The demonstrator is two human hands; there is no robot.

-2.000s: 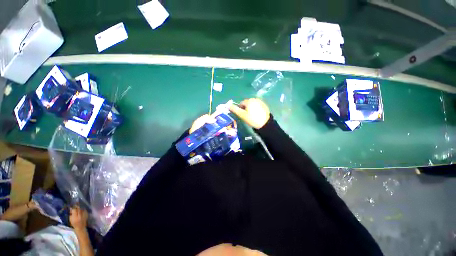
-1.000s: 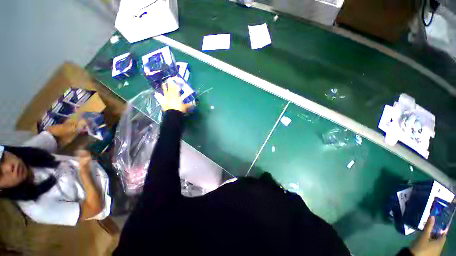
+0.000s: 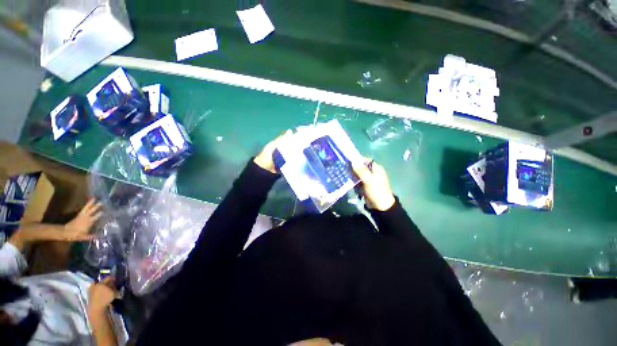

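Note:
A retail box, with a white-edged face and a dark device picture, is held up in front of my body over the green bench. My left hand grips its left side. My right hand grips its right side. My fingers are partly hidden by the box. Several retail boxes stand in a loose group at the left of the bench. A box stack stands at the right, its picture face towards me.
A white box stands far left. Paper slips and white carton blanks lie behind the pale rail. Clear film hangs at the bench's front edge. A coworker's hands are at lower left, beside a brown carton.
My left hand has left the box group at the left, and my right hand has left the stack at the right. Both now hold one box at the middle. The view has turned.

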